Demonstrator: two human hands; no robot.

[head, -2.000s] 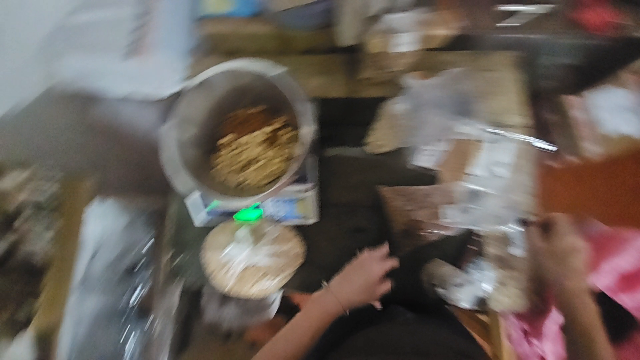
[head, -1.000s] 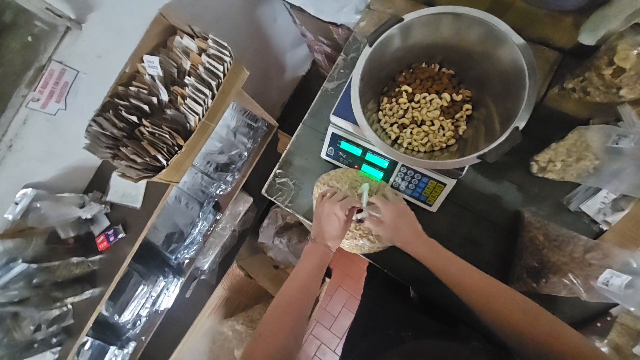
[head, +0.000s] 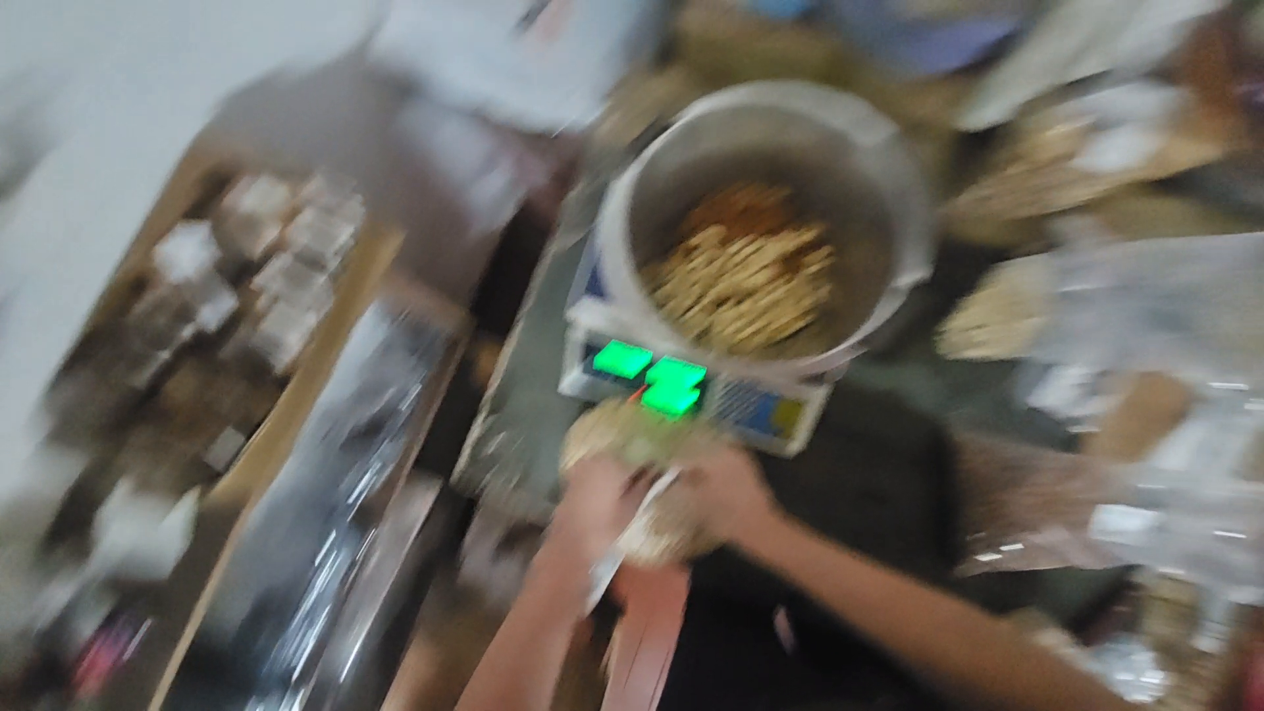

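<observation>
Both of my hands meet over a plastic bag of pale contents [head: 664,533] at the near side of a digital scale [head: 790,420] with a lit green display. My left hand [head: 597,504] is at the bag's left side and my right hand [head: 721,489] at its right, fingers bent toward its top; blur hides their exact grip. A strip of white material [head: 657,494] shows between them. On the scale stands a large metal bowl [head: 904,227] holding cashew nuts [head: 741,291] and a browner heap [head: 741,212] behind them.
Left of the table lie a cardboard box [head: 370,267] of small packets and a long tray of shiny silvery pouches [head: 336,494]. Clear plastic bags with brownish contents [head: 1047,504] and other bags [head: 997,306] crowd the right side.
Two seconds ago my hands were apart, away from the bag; one second ago both were on it, as now. The white strip now shows more between them. The view has swung.
</observation>
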